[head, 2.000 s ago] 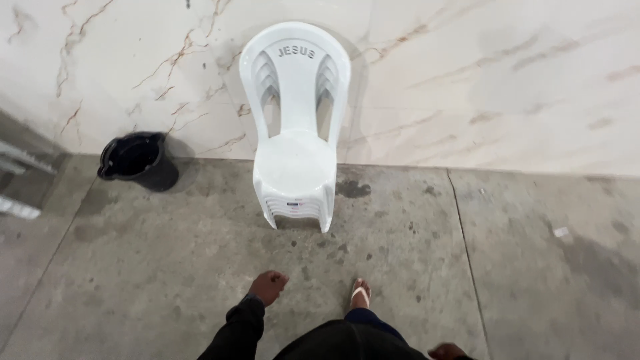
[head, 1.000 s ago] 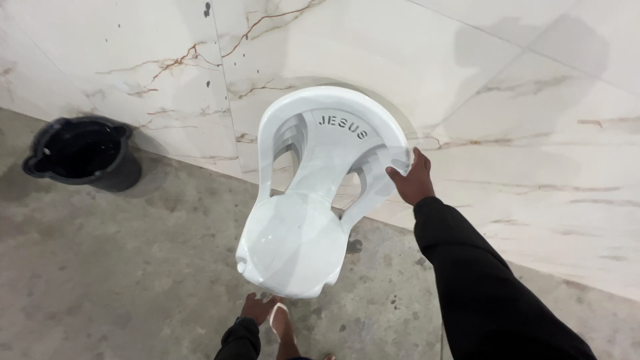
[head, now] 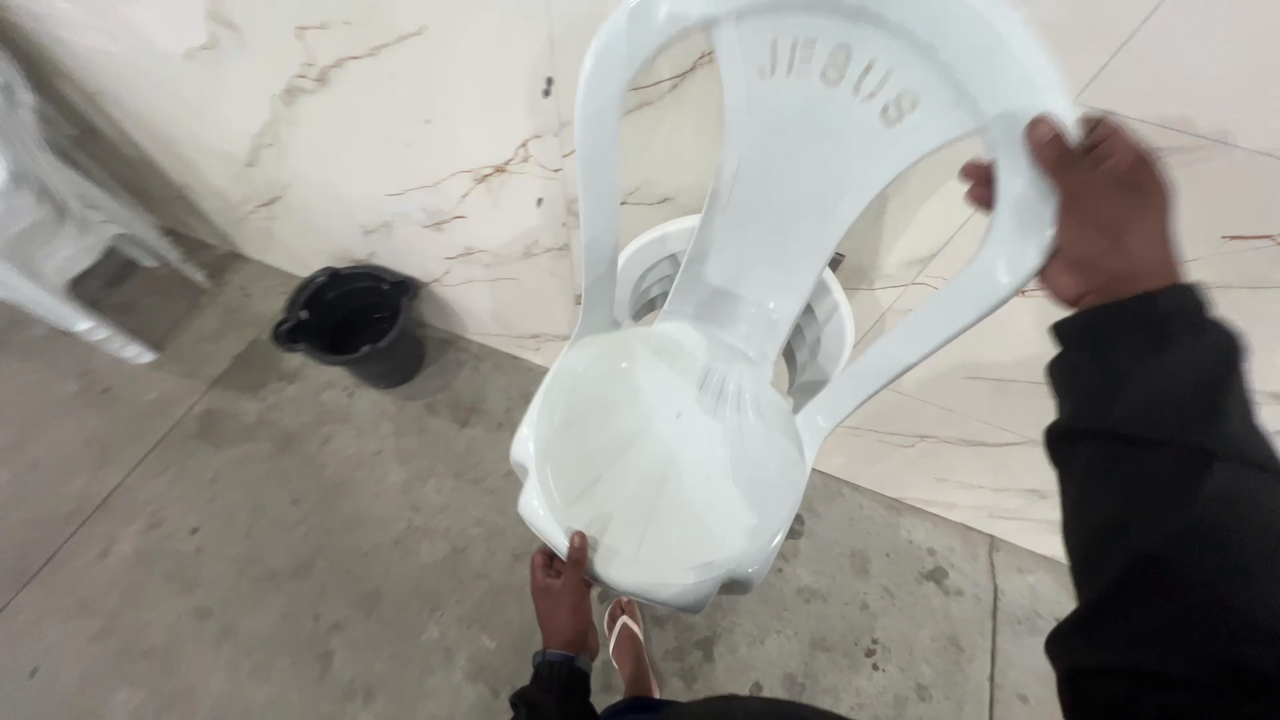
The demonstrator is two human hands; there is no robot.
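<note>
A white plastic chair is held up in front of me, its cut-out backrest bearing writing. My right hand grips the right edge of the backrest, with fingers curled through the opening. At the front edge of the seat, my left hand holds on with its thumb on top. Behind and below the held chair, partly hidden by it, stands the stack of white plastic chairs against the wall.
A black plastic bucket stands on the concrete floor to the left, near the marble-patterned wall. Another white plastic chair is at the far left. My foot in a white flip-flop is below the held chair.
Both hands have taken hold of the top chair, and it has come up off the stack toward me. Two seconds ago it sat on the stack, with my hands low and away from it.
</note>
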